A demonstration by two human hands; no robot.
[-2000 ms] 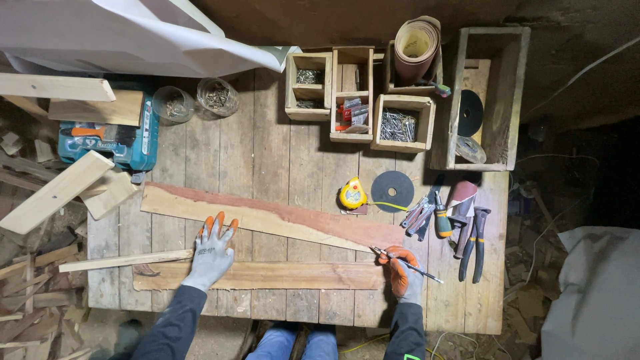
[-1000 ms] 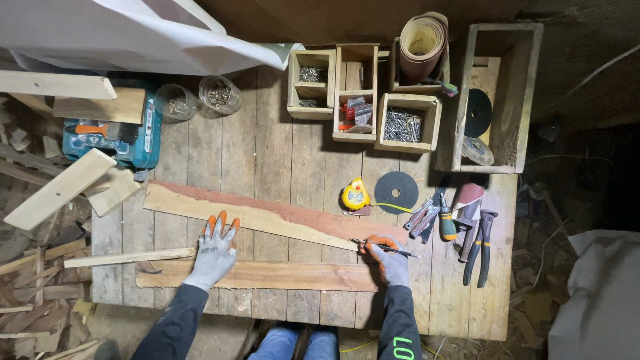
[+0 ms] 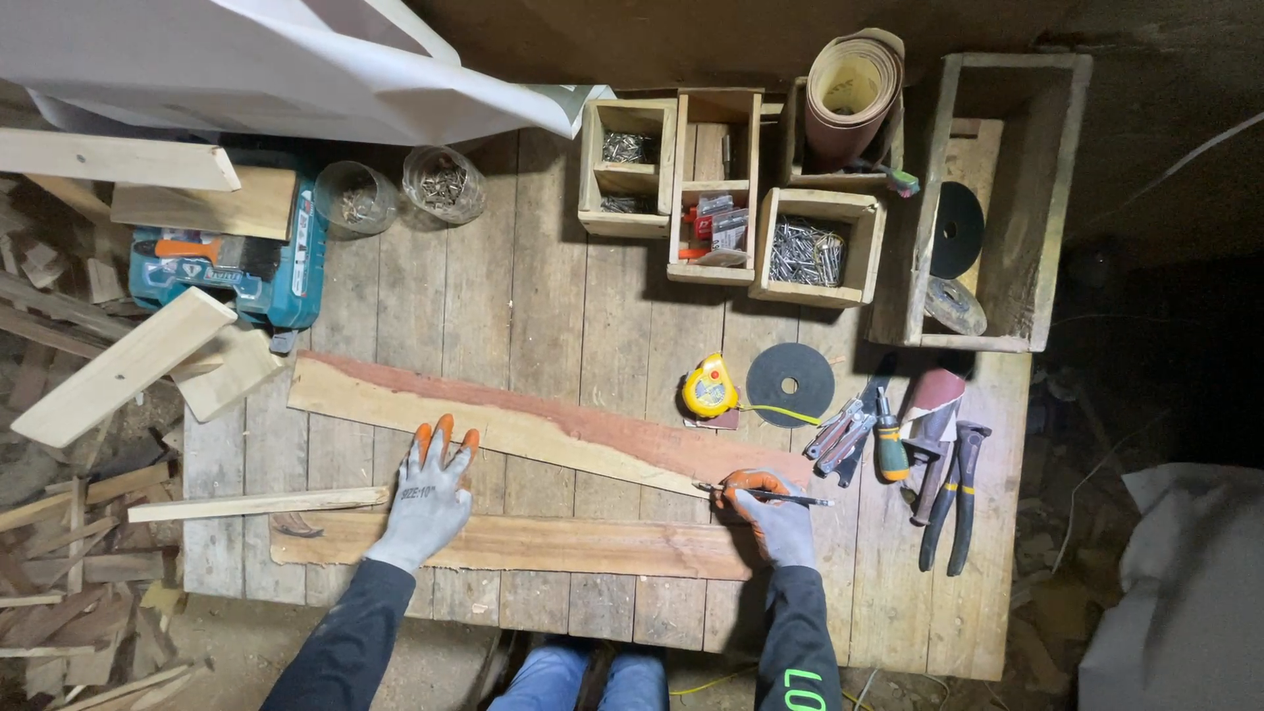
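My right hand (image 3: 768, 513), in a grey glove with orange fingertips, holds a dark pencil (image 3: 790, 497), its tip at the lower edge of a two-tone wooden board (image 3: 513, 413). That board lies slanted across the plank table. My left hand (image 3: 430, 499), gloved alike, rests with fingers spread, its fingertips at the same board's lower edge. Below lies a second board (image 3: 533, 545), its right end beside my right hand. A narrow wooden strip (image 3: 259, 504) reaches toward my left wrist. Above my right hand are a yellow tape measure (image 3: 709, 386) and a black abrasive disc (image 3: 790, 385).
Right of the boards lie a multi-tool (image 3: 841, 439), a screwdriver (image 3: 892, 449) and pincers (image 3: 955, 499). Wooden boxes (image 3: 721, 272) with nails and a large box (image 3: 1057, 207) line the back. At left are a teal tool case (image 3: 309, 267), plastic cups (image 3: 444, 185) and wood offcuts (image 3: 118, 370).
My right hand with the pencil moved left along the slanted board's lower edge between the first two views. My left hand has stayed in about the same place on the wood.
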